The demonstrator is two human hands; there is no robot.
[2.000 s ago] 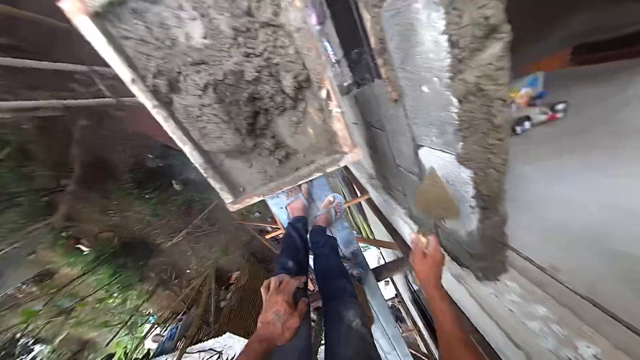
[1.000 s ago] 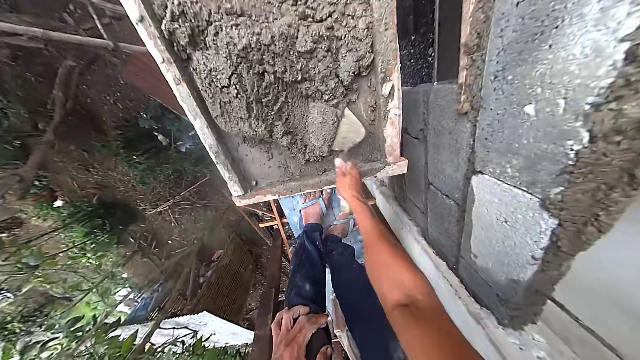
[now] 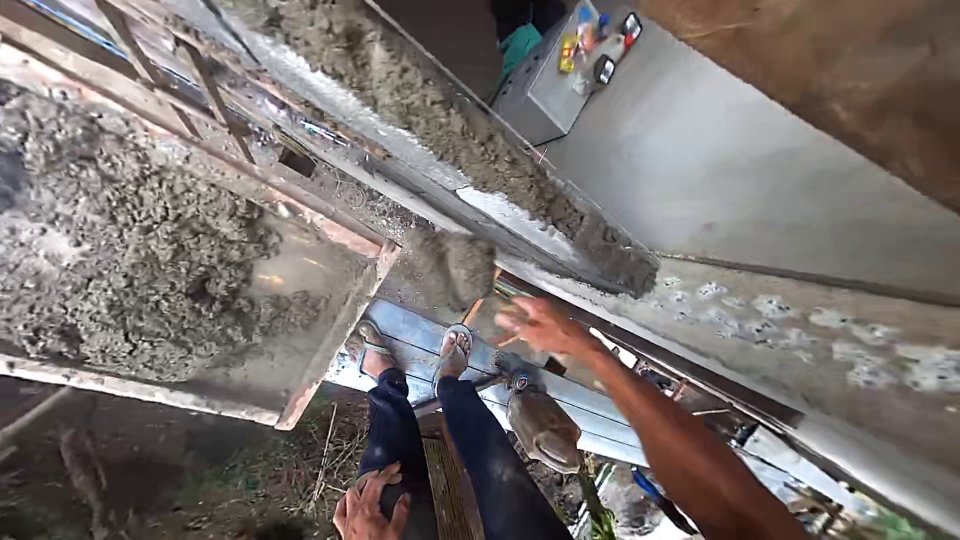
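My right hand (image 3: pixel 544 324) is stretched out right of the mortar tray, its fingers blurred around the handle of a trowel. Wet mortar (image 3: pixel 457 266) covers the blurred trowel blade, in the gap between the tray corner and the block wall. The wooden mortar tray (image 3: pixel 330 360) holds a broad heap of grey mortar (image 3: pixel 165 262). Along the top of the block wall (image 3: pixel 517 217) runs a thick bed of mortar (image 3: pixel 480 142). My left hand (image 3: pixel 373 504) rests on my left knee, holding nothing that shows.
My sandalled feet stand on a blue plank platform (image 3: pixel 427 337) high above ground. A brown plastic jug (image 3: pixel 545 431) stands beside my right leg. Beyond the wall, toys (image 3: pixel 592 45) sit on a grey box (image 3: pixel 547 90). A wooden ladder-like frame (image 3: pixel 202 97) lies beside the tray.
My right hand has moved from the tray, where the trowel was in the mortar, toward the wall side, with mortar now on the blade. My left hand stays on the knee. The view has turned.
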